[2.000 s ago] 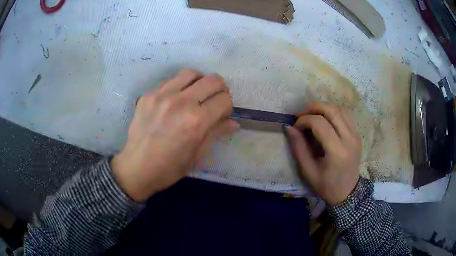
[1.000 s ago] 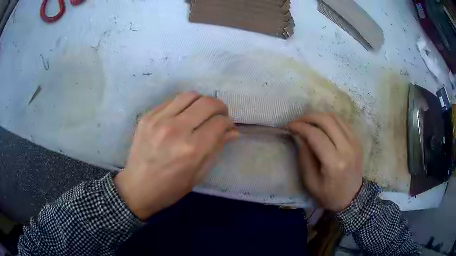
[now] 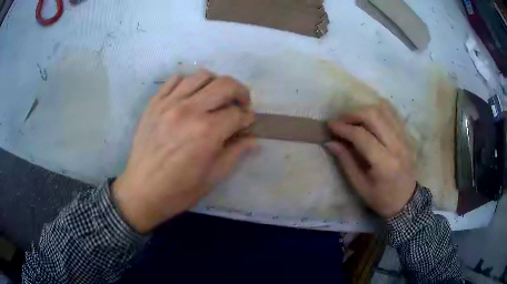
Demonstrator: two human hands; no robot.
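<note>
A narrow brown folded fabric strip [image 3: 290,127] lies level over the middle of the white cloth-covered table [image 3: 167,33]. My left hand [image 3: 192,141] holds its left end between thumb and fingers. My right hand [image 3: 373,155] holds its right end with thumb and fingertips. Both ends of the strip are hidden by my fingers. The dark template does not show between my hands; I cannot tell if it is inside the strip.
A pile of brown folded strips [image 3: 267,15] lies at the top centre. A pale beige stack [image 3: 397,21] lies at the top right. An iron [image 3: 482,150] rests at the right edge on a dark pad. Red scissor handles [image 3: 48,21] show at the upper left.
The dark bar seen between my hands two seconds ago is out of sight. The pale fabric with its upper part spread flat now shows as a narrow brown folded band. Both hands remain at its ends.
</note>
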